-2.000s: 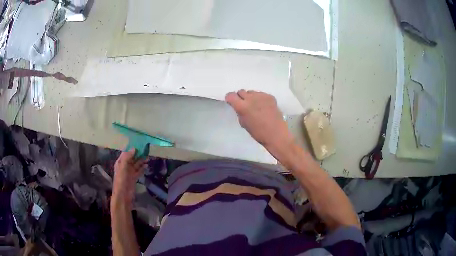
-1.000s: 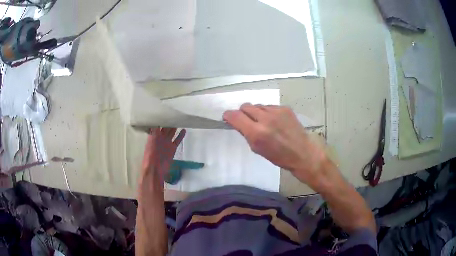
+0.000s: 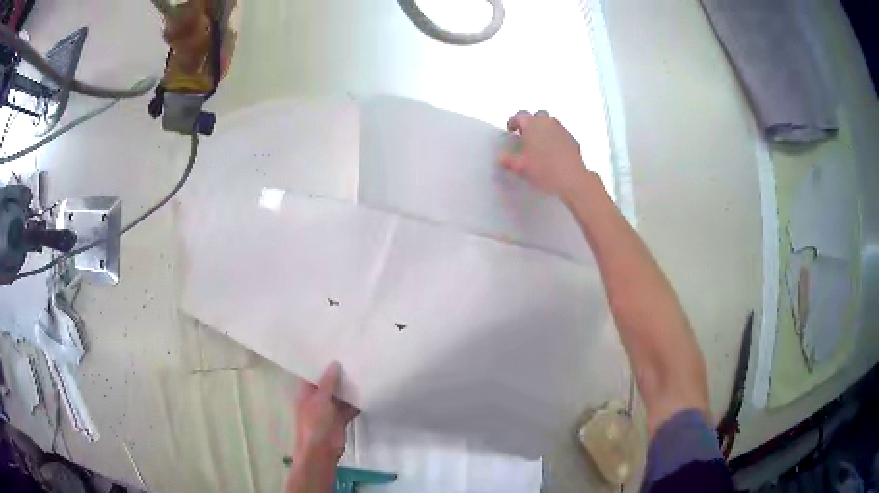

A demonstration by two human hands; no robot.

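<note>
A large pale grey-white pattern piece (image 3: 279, 260) with two dark notches and a small white label spans the middle. Another pale grey panel (image 3: 424, 164) shows behind its far edge. My left hand (image 3: 323, 414) has its thumb on top of the pattern piece's near edge, fingers hidden below. My right hand (image 3: 547, 154) is at the far edge of the grey panel with fingers curled on it. White fabric (image 3: 472, 474) shows below the pattern, beside a teal-green clamp (image 3: 364, 477) near my left hand. A tan weight (image 3: 607, 443) lies near right.
Shears (image 3: 739, 380) lie at the right, beside a pale yellow-green stack (image 3: 785, 371) with small pattern pieces. A folded grey fabric (image 3: 781, 87) is far right. An orange-brown machine (image 3: 198, 58) with a cable is upper left. A metal plate (image 3: 93, 241) and scraps lie left.
My right hand has moved away across the table. The raised, folded panel now lies spread over the middle. My left hand is at its near edge. The view has shifted, showing the orange-brown machine.
</note>
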